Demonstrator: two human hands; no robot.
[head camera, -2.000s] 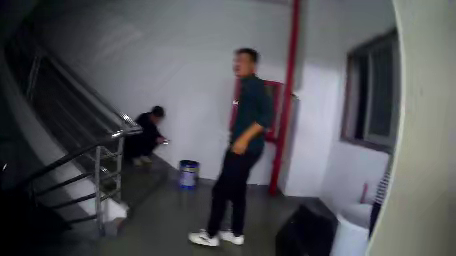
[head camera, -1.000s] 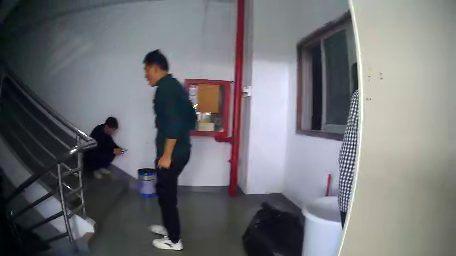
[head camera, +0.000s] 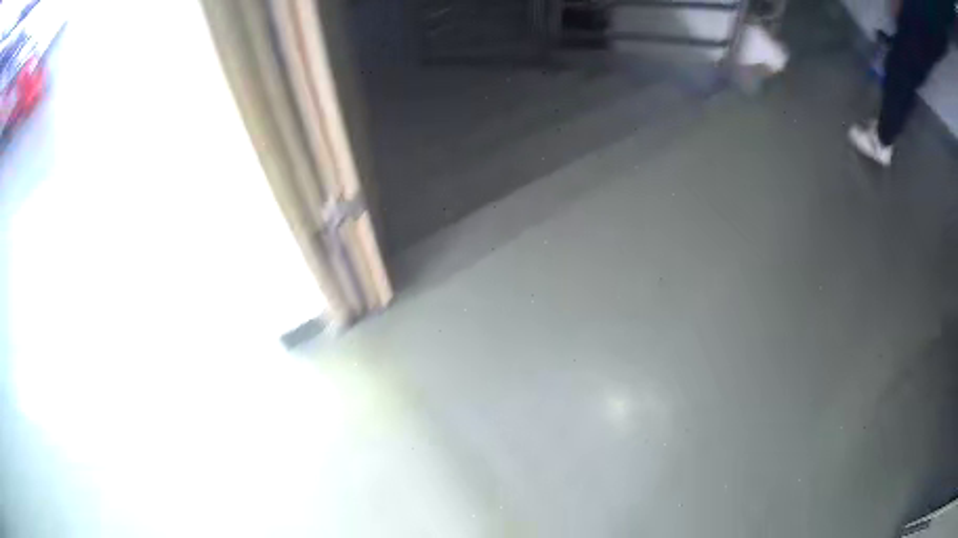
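Note:
Neither of my hands shows in the head view. Nearest in front of me is the grey floor (head camera: 588, 315), slightly blurred, with a bright light spot on it. A door frame or door edge (head camera: 315, 158), cream and brown, stands at the upper left and meets the floor. Left of it the picture is overexposed white, so what is there is hidden.
A person's dark-trousered leg and white shoe (head camera: 872, 144) show at the upper right. Steel railing bars (head camera: 672, 40) and a white stair end (head camera: 762, 53) are at the top. A red blurred thing (head camera: 23, 95) is at the far left edge.
The view has swung down and left. The crouching person, the window and the red pipe have left the picture. The standing person is now cut off at the upper right.

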